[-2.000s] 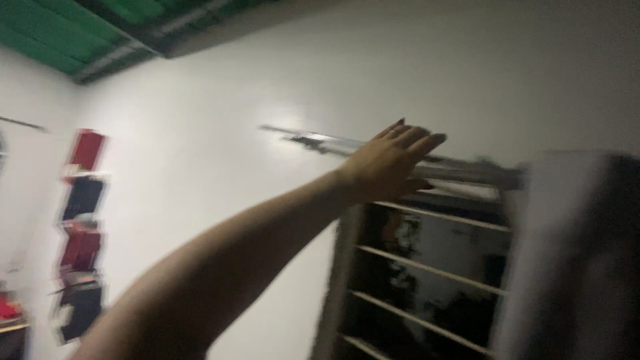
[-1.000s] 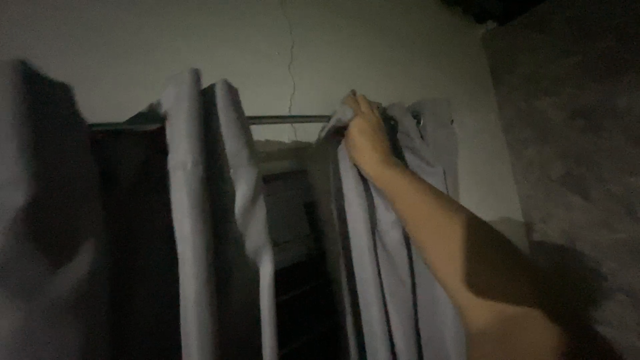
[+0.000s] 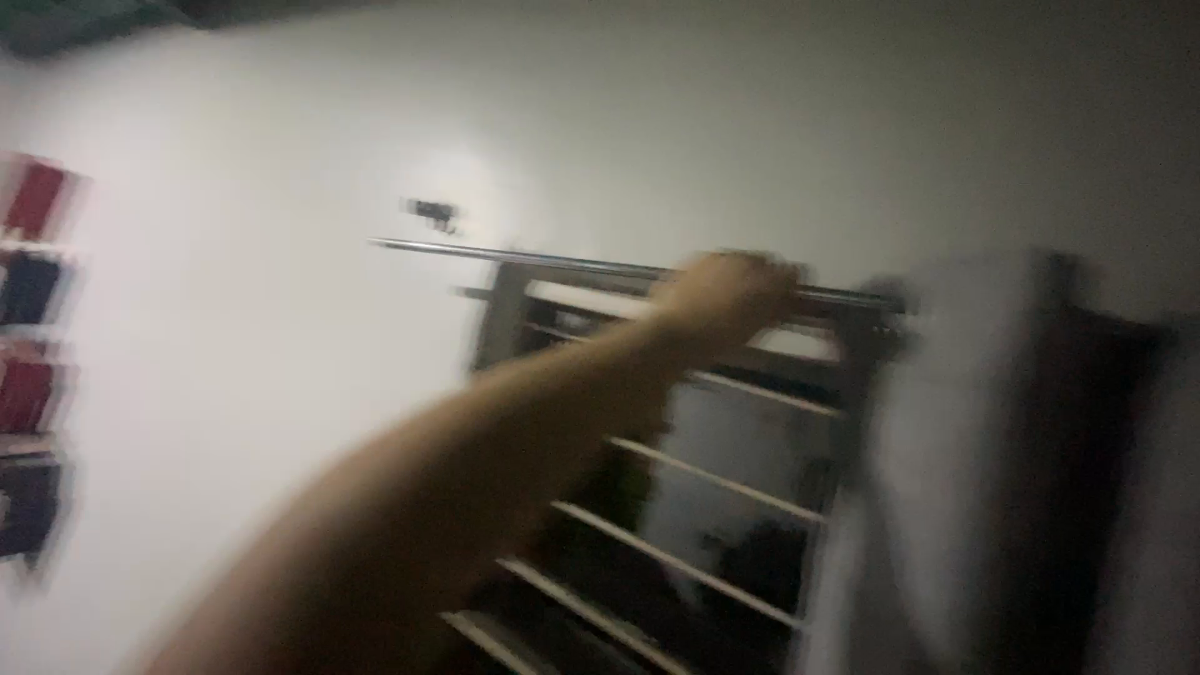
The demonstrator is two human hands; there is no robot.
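My left hand (image 3: 736, 286) is closed around the thin metal curtain rod (image 3: 562, 261), with my arm stretched up from the lower left. The rod runs across the top of a window with horizontal bars (image 3: 722, 483), and its left end juts out free over the wall. A grey curtain (image 3: 947, 422) hangs from the rod's right part, to the right of my hand. Left of the window, a small dark bracket (image 3: 433, 210) shows on the wall just above the rod, apart from it. Motion blurs the picture. My right hand is out of view.
A pale wall (image 3: 234, 281) surrounds the window. At the far left edge hang red and dark blue items (image 3: 28, 389) in a column. A green ceiling part (image 3: 84, 23) shows at the top left.
The view has swung back left from the curtains seen a second ago. Two seconds ago my left hand was at the rod with its fingers spread; now it is closed around it.
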